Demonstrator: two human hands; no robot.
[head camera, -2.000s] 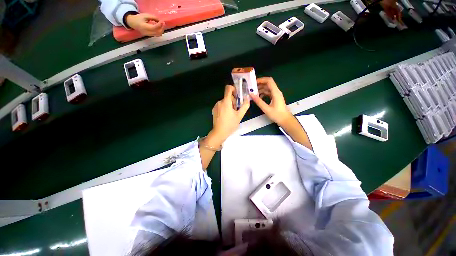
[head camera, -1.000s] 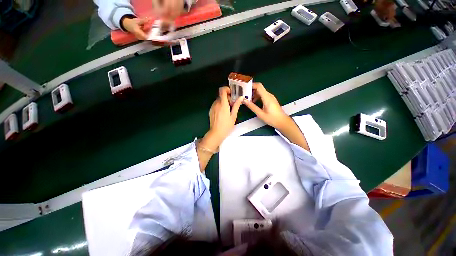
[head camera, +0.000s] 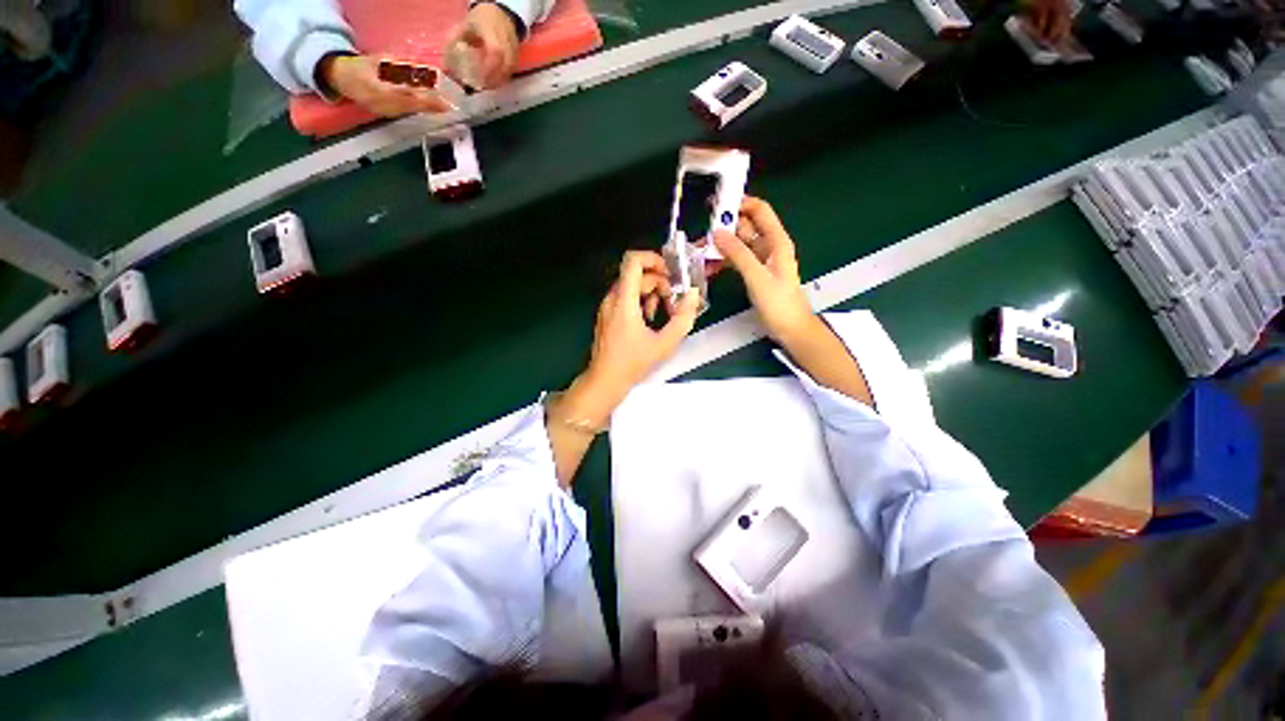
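My right hand (head camera: 768, 268) holds a white window box (head camera: 731, 192) by its lower right side, raised above the near part of the belt. Its dark window faces me. My left hand (head camera: 633, 327) pinches a small clear, silvery piece (head camera: 686, 266) at the lower left end of the box. Whether the piece is partly inside the box cannot be told. Two white boxes lie on the white sheet between my forearms: one with an open window (head camera: 755, 547), and one (head camera: 709, 648) partly hidden at the lower edge.
The green conveyor belt (head camera: 372, 313) carries spaced white boxes beyond the pale rail (head camera: 901, 256). One box (head camera: 1036, 342) lies on the right bench, beside dense stacked cartons (head camera: 1198, 240). A blue stool (head camera: 1209, 454) stands below. Opposite, a person's hands work over a red mat (head camera: 553, 38).
The held box has turned so its window shows fully, and the clear piece now shows at its lower end in my left hand. The belt boxes have shifted left.
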